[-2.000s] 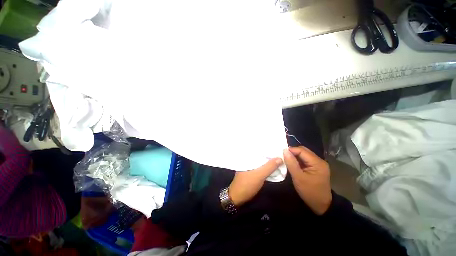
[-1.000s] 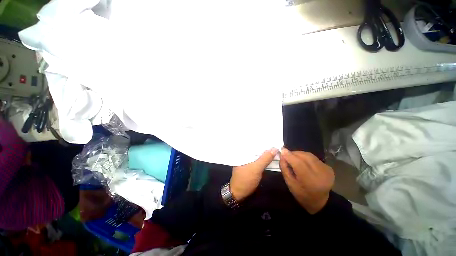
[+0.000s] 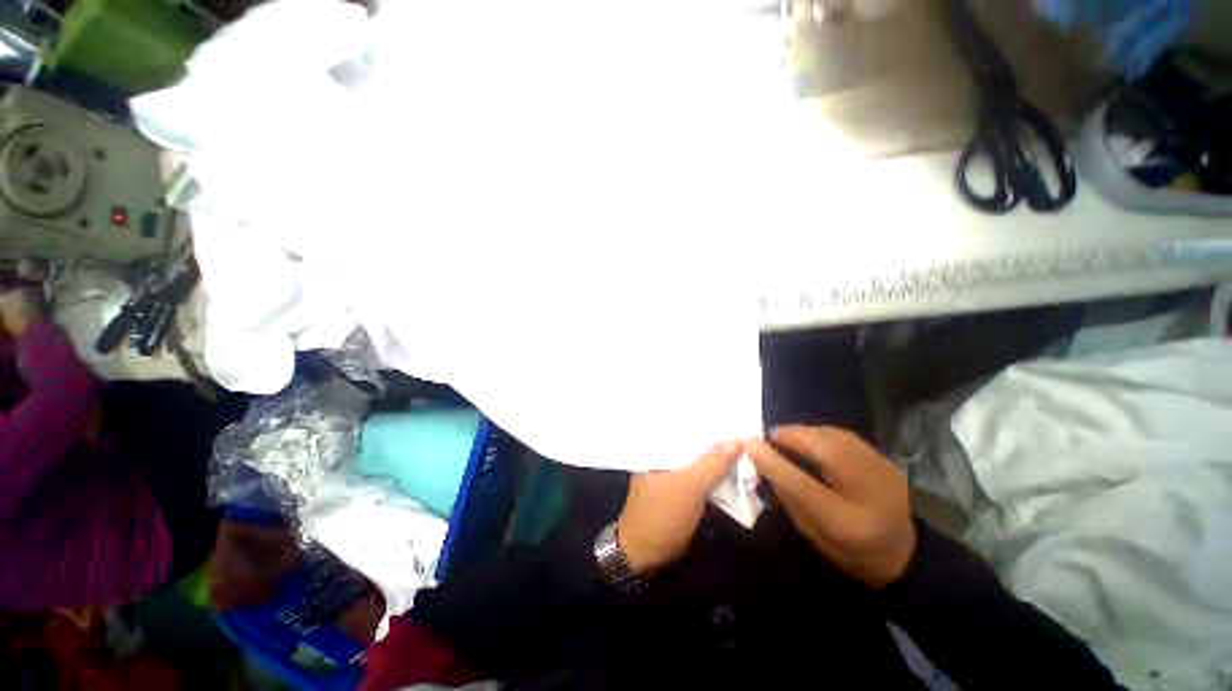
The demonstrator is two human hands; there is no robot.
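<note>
A large, overexposed white fabric piece (image 3: 541, 230) covers the table in front of me and hangs over its front edge. My left hand (image 3: 662, 516), with a metal watch on the wrist, pinches the fabric's lower right corner between thumb and fingers. My right hand (image 3: 844, 500) pinches the same corner right beside it, fingertips touching or nearly touching the left thumb. A small folded end of the cloth sticks out below the fingertips. Fine detail of the edge is lost in the glare.
Black shears (image 3: 1016, 155) and a small tray (image 3: 1101, 162) lie at upper right, above a printed ruler (image 3: 973, 277). White cloth (image 3: 1108, 473) is heaped at right. A blue basket (image 3: 466, 502) with plastic and turquoise material is at lower left. A person's striped sleeve (image 3: 61, 419) is at far left.
Both hands still hold the corner; a cloth end now hangs below the fingertips, where a second ago it lay flatter. The loose thread seen two seconds ago no longer shows. The view has shifted slightly.
</note>
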